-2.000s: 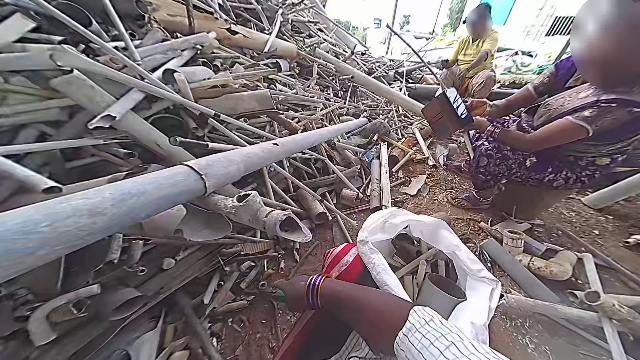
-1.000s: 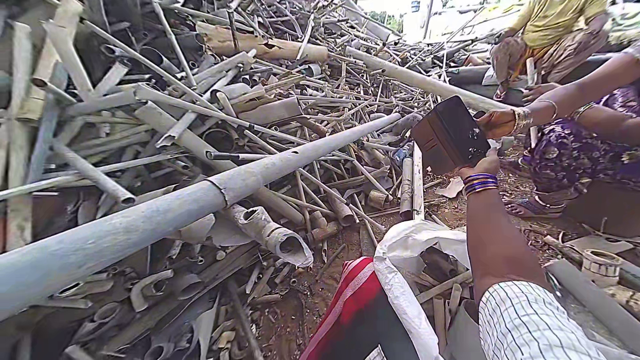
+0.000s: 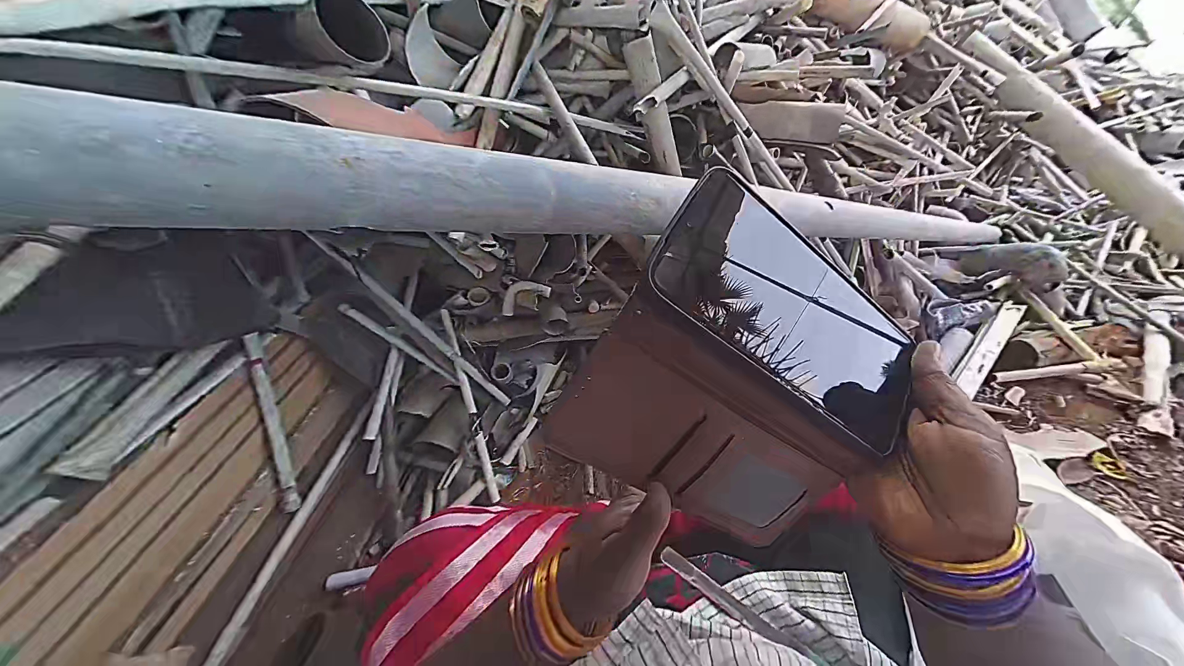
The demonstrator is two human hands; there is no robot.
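A smartphone (image 3: 786, 305) in an open brown wallet case (image 3: 684, 435) lies tilted between my hands, its dark screen reflecting sky and palm leaves. My right hand (image 3: 953, 462) grips the phone's lower right corner, thumb along the edge. My left hand (image 3: 615, 555) holds the lower edge of the case's card-slot flap, thumb on top. Yellow and purple bangles circle both wrists. Below the hands, a red cloth with white stripes (image 3: 472, 564) and a checked cloth (image 3: 786, 601) cover my lap.
A long grey pipe (image 3: 416, 176) runs across the view behind the phone. Piled scrap pipes (image 3: 888, 129) fill the background. Long brown strips (image 3: 185, 481) lie at the lower left. A white sack (image 3: 1091, 546) stands at the right, near my right forearm.
The phone and case have passed from the other person's hands into mine and now lie over my lap. My left hand has come into view. The view has turned left and down.
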